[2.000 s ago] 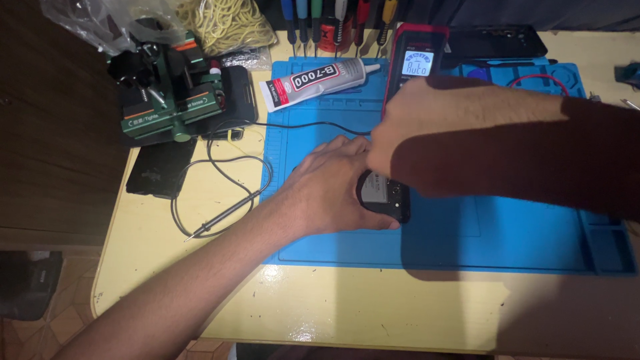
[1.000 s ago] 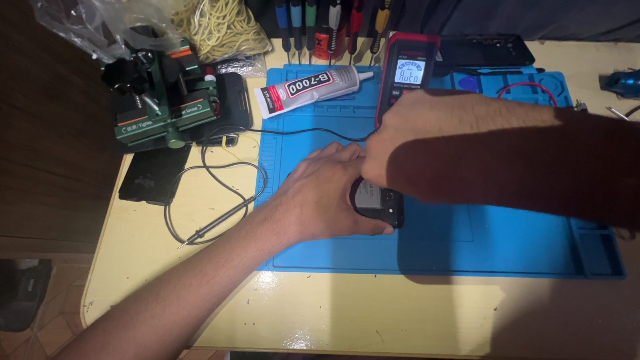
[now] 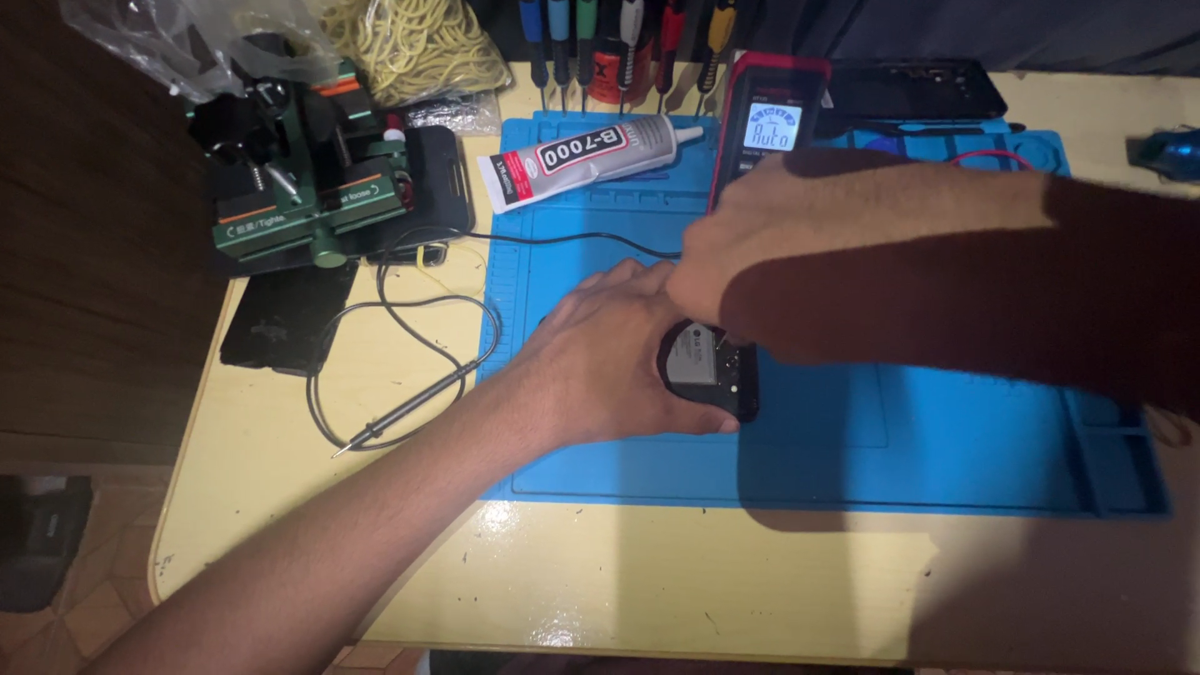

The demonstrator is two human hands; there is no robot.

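Observation:
An opened LG smartphone, its battery and inner parts exposed, lies on the blue silicone repair mat. My left hand spans the phone and grips it, the thumb along the near edge. Over the phone's right end is my right hand, fingers curled downward; whether they hold a tool is hidden. Behind that hand stands a red and black digital multimeter with a lit display. A black test probe with its cable rests on the table to the left.
A B-7000 glue tube lies on the mat's back left. Several screwdrivers stand behind it. A green clamp fixture, a bag of yellow bands and a black panel are at left; a dark phone part lies behind the mat.
My left hand stays on the phone, and my right hand remains over its right end. The multimeter's display reading has changed.

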